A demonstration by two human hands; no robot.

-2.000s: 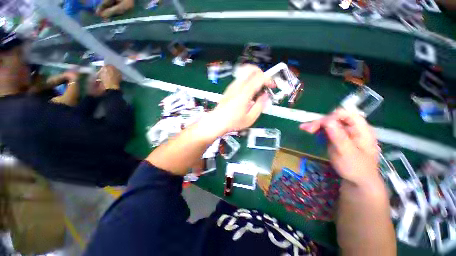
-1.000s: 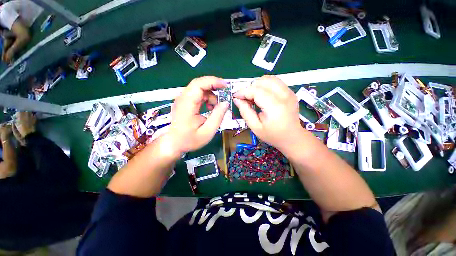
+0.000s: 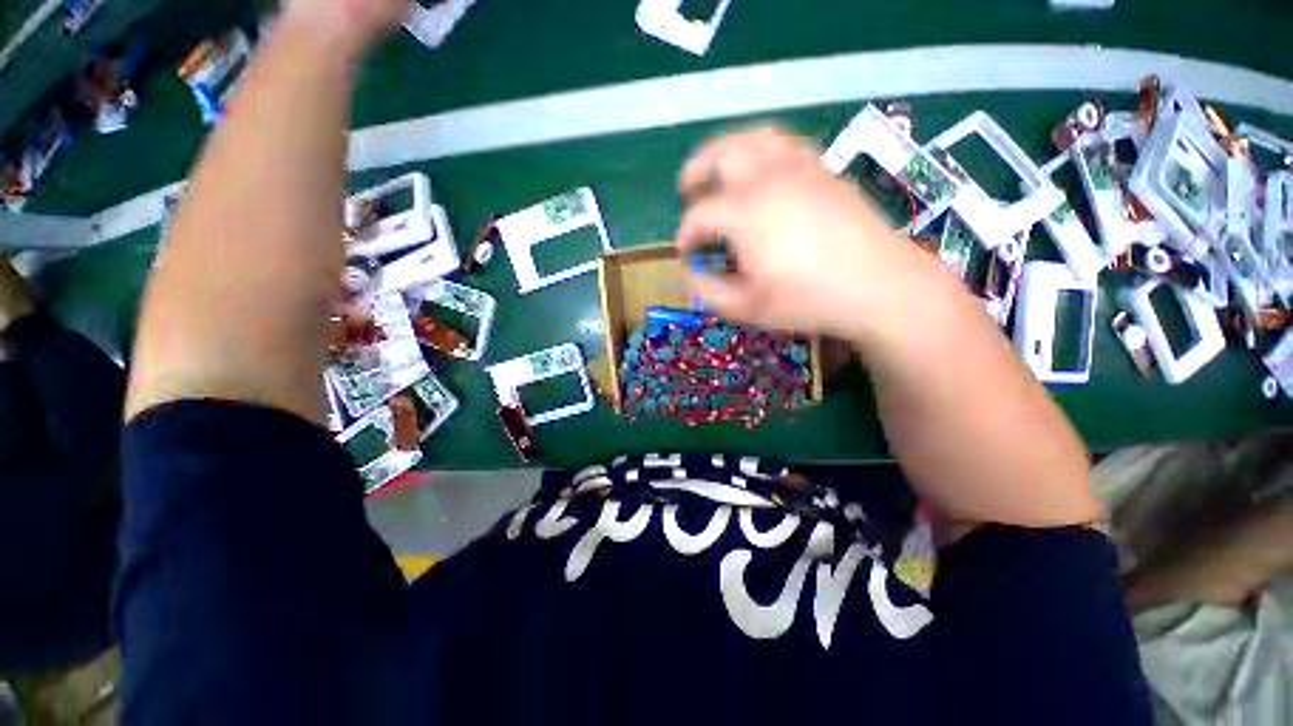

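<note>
My left hand [image 3: 340, 12] is at the top edge, blurred and mostly cut off; what it holds cannot be seen. My right hand [image 3: 759, 213] is over the back of the parts box [image 3: 613, 305], fingers bent and blurred. A bright blue piece [image 3: 709, 258] shows at its fingertips; whether it is gripped cannot be told. Another blue cylinder [image 3: 672, 319] lies in the box on a mass of small dark grey components with red wires [image 3: 716, 372]. Two white housing frames with green boards lie left of the box, one further back [image 3: 528, 258], one nearer [image 3: 502, 377].
Piles of partly built units lie to the left [image 3: 383, 348] and right [image 3: 1056, 319]. A pale guide rail [image 3: 610, 104] crosses beyond the box. Frames lie on the green conveyor belt [image 3: 851, 26] past it. Parts of other people show at the lower left and lower right.
My hands, earlier together on a small part, have separated. My left arm has stretched far forward to the top left; my right hand is over the box. The view has tilted down.
</note>
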